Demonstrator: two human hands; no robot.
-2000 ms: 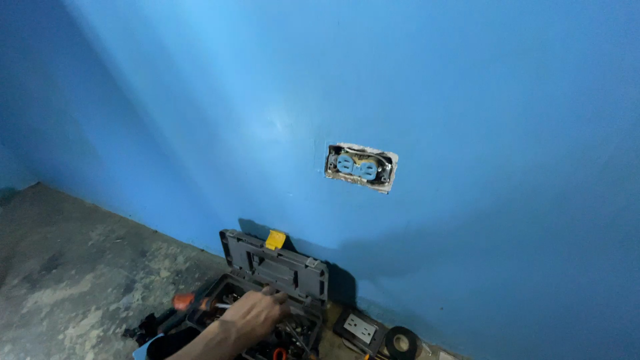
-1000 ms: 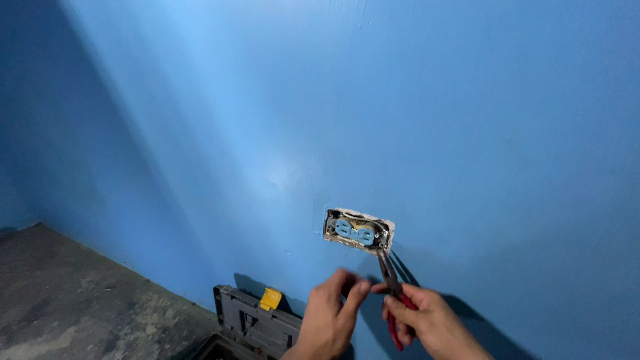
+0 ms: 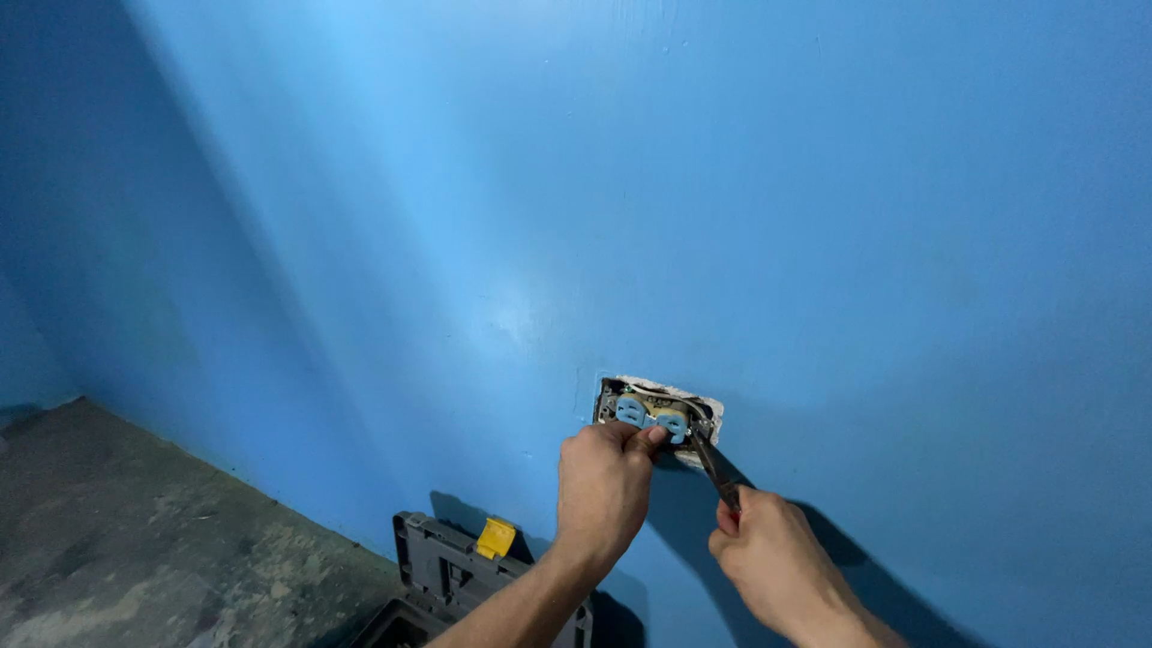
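Observation:
A duplex electrical outlet [image 3: 670, 426] with blue faces sits in a rough rectangular wall opening, with a pale wire running along its upper side. My left hand [image 3: 605, 481] is at the lower left of the outlet, its thumb and fingertips against the lower edge; whether they grip it is hard to tell. Red-handled long-nose pliers [image 3: 717, 470] are held in my right hand [image 3: 778, 558], their jaws reaching the right end of the outlet. What the jaw tips touch is too small to tell, and the handles are mostly hidden by my fingers.
The blue wall [image 3: 864, 270] spreads around the opening, chipped to white at its rim. Below, against the wall, a dark gray toolbox [image 3: 432, 553] stands with its lid raised and a yellow latch [image 3: 496, 537]. Worn concrete floor [image 3: 180, 540] lies at lower left.
Two seconds ago one hand was in the toolbox; a second ago both hands were below the outlet with the pliers. Now both have moved up to the outlet, pliers at its right end.

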